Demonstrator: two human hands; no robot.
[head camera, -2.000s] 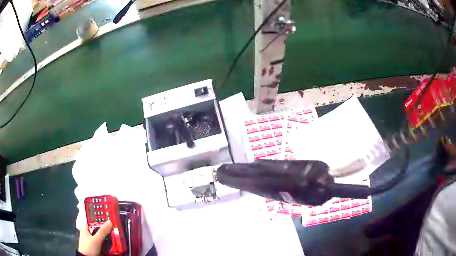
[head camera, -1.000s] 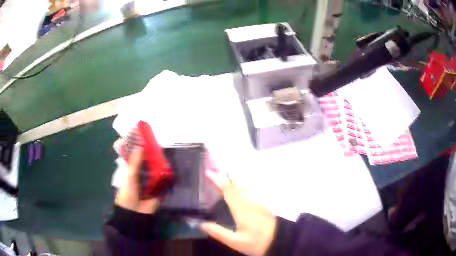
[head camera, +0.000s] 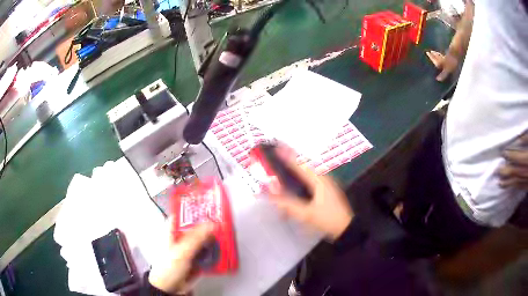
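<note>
My left hand (head camera: 184, 258) is blurred and holds a red radio (head camera: 204, 215), its front with keys and a dark round speaker facing up, in front of the screw feeder (head camera: 151, 144). My right hand (head camera: 315, 202) is blurred and grips a second radio (head camera: 283, 171), dark with a red edge, over the sticker sheets. The electric screwdriver (head camera: 215, 87) hangs tilted above the feeder, touched by neither hand. A black radio (head camera: 114, 259) lies face down on the white sheets at the left.
Sticker sheets (head camera: 347, 149) with a white sheet (head camera: 310, 107) on top lie right of the feeder. Red and yellow gift boxes (head camera: 384, 39) stand at the back right. A person in a light shirt (head camera: 492, 104) stands at the right, one hand near the boxes.
The view has turned right. Both hands have moved from the left-hand sheets toward the feeder. They now hold separate radios; a black one lies at the left.
</note>
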